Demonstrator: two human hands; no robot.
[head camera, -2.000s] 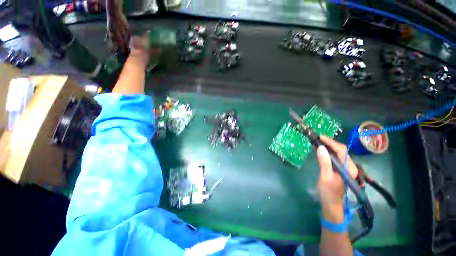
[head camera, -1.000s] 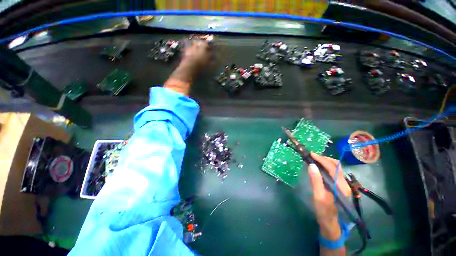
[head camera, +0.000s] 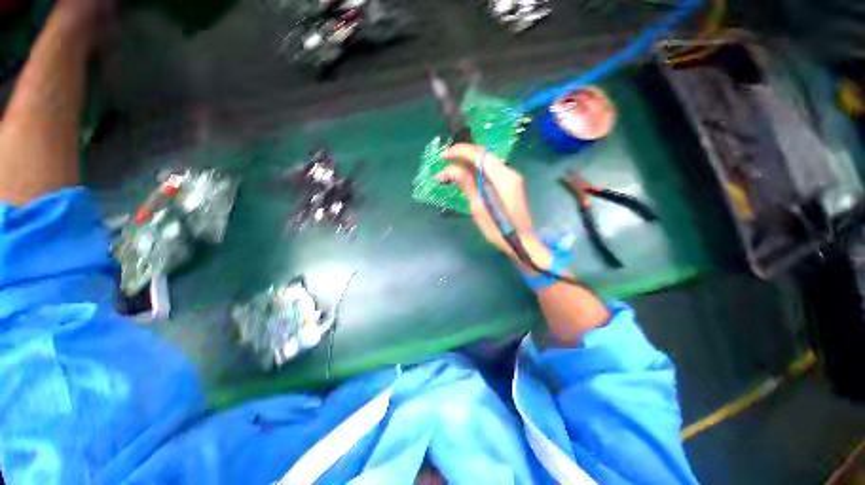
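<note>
My right hand (head camera: 493, 199) holds the black soldering iron (head camera: 448, 102) with its tip pointing up and away, over the two overlapping green boards (head camera: 439, 178). A blue strap is on the right wrist. My left arm reaches to the upper left; my left hand (head camera: 87, 11) is blurred and cut off at the top edge, so what it holds cannot be told. A whitish populated board (head camera: 283, 324) lies at the near left of the mat. Small dark components (head camera: 324, 194) lie in a loose heap at mid-mat.
Boards with orange parts (head camera: 175, 223) lie at the left. The blue reel (head camera: 579, 116) and open cutters (head camera: 599, 204) are at the right, beside a black bin (head camera: 749, 227). Dark boards (head camera: 346, 28) lie on the belt (head camera: 427, 43) beyond the mat.
The view has turned and shifted. My left arm has moved from over the belt's boards to the far upper left. My right hand still holds the iron by the green boards.
</note>
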